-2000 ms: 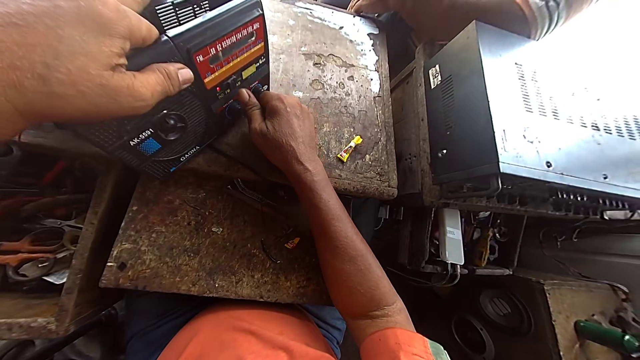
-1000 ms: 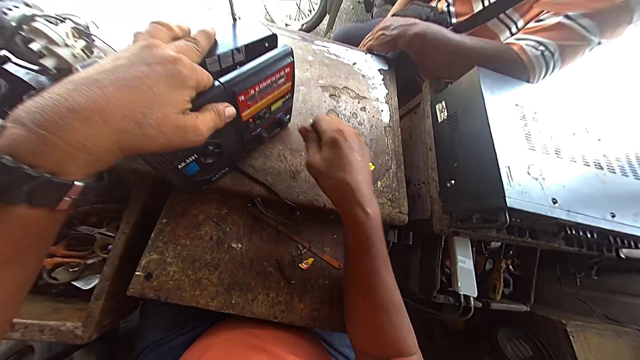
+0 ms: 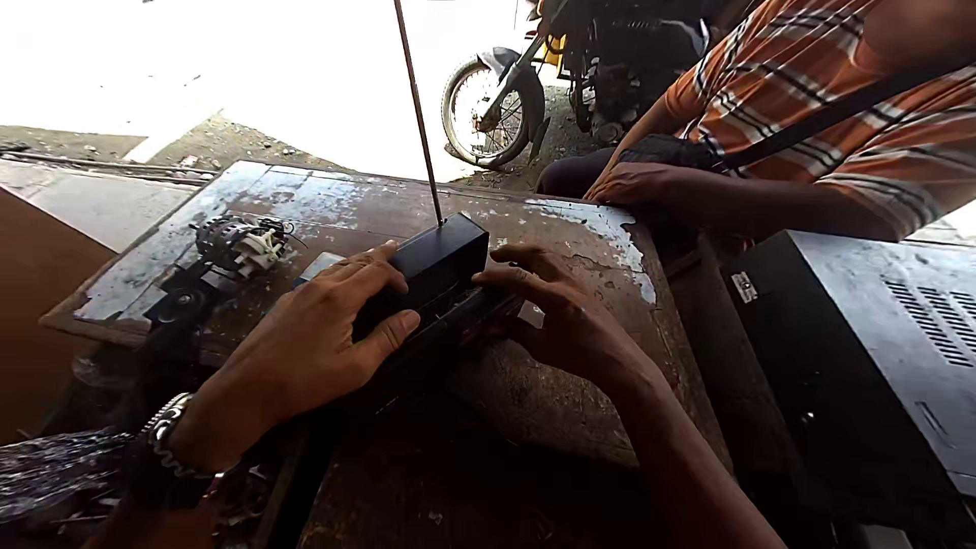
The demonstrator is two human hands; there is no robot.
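A black portable radio (image 3: 446, 248) stands on the worn wooden table (image 3: 602, 366), its top toward me and its front in shadow. A thin telescopic antenna (image 3: 419, 114) rises from its far side. My left hand (image 3: 328, 328) grips the radio from the left, thumb on the near edge and fingers over the top. My right hand (image 3: 557, 313) is at the radio's right end, fingers curled around its front corner; the fingertips are partly in shadow, and whether they press on anything cannot be seen.
A small motor with white plastic parts (image 3: 248, 244) lies left on the table. At the right stands a black metal-cased device (image 3: 862, 366) with vent slots. Across the table sits a person in a striped shirt (image 3: 801, 114), forearms at the edge. A motorcycle wheel (image 3: 494, 110) is beyond.
My right hand, apart from the radio one second ago, is now at its right end. My left hand stays on the radio. The view has tilted up strongly.
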